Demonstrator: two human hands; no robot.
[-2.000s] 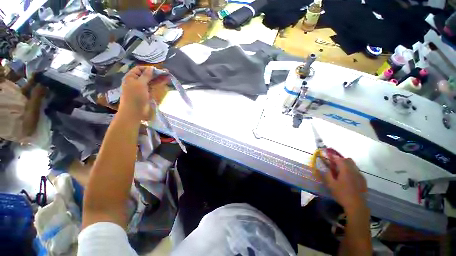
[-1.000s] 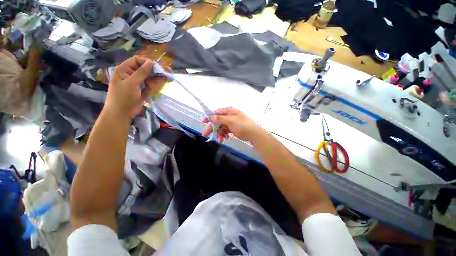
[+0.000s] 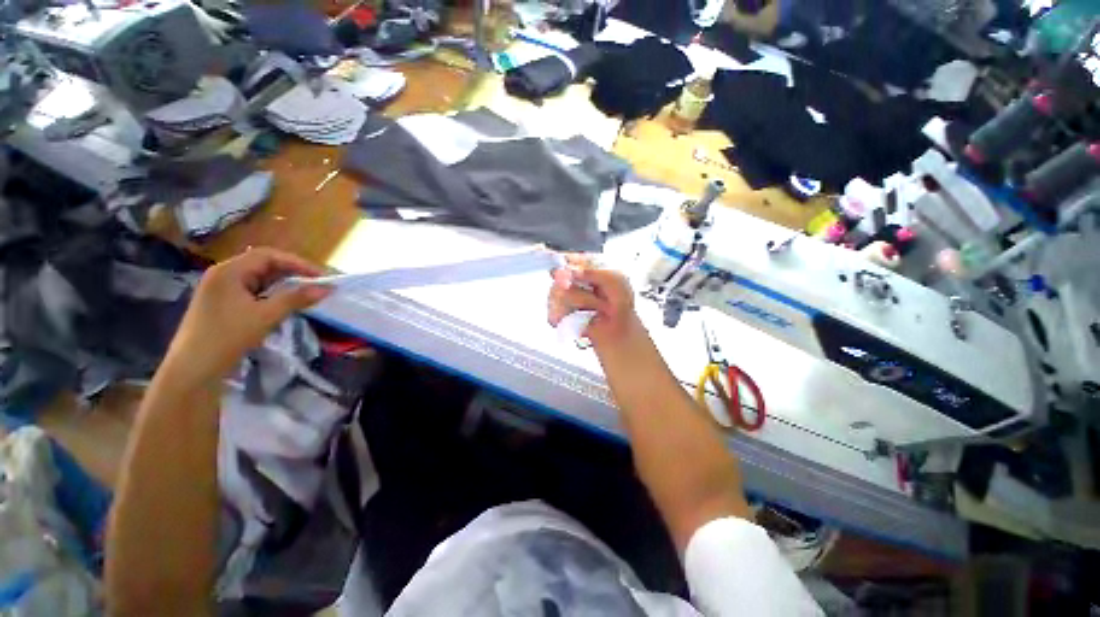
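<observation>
A long, narrow pale grey strip is stretched between my two hands above the white sewing table. My left hand pinches its left end near the table's front edge. My right hand grips its right end left of the needle area, and a small white piece shows at the fingers; whether it belongs to the strip I cannot tell. The scissors, with one yellow and one red handle loop, lie on the table below the sewing machine head, blades towards the needle.
A dark grey panel with white areas lies across the table's far side. Stacked pale curved pieces sit beyond it on brown wood. Black fabric and thread cones lie behind the machine. Grey cloth hangs in a heap at lower left.
The scissors were let go onto the table after the first frame. My right hand then took the strip, and my hands have moved apart, pulling it out straight. The view has shifted.
</observation>
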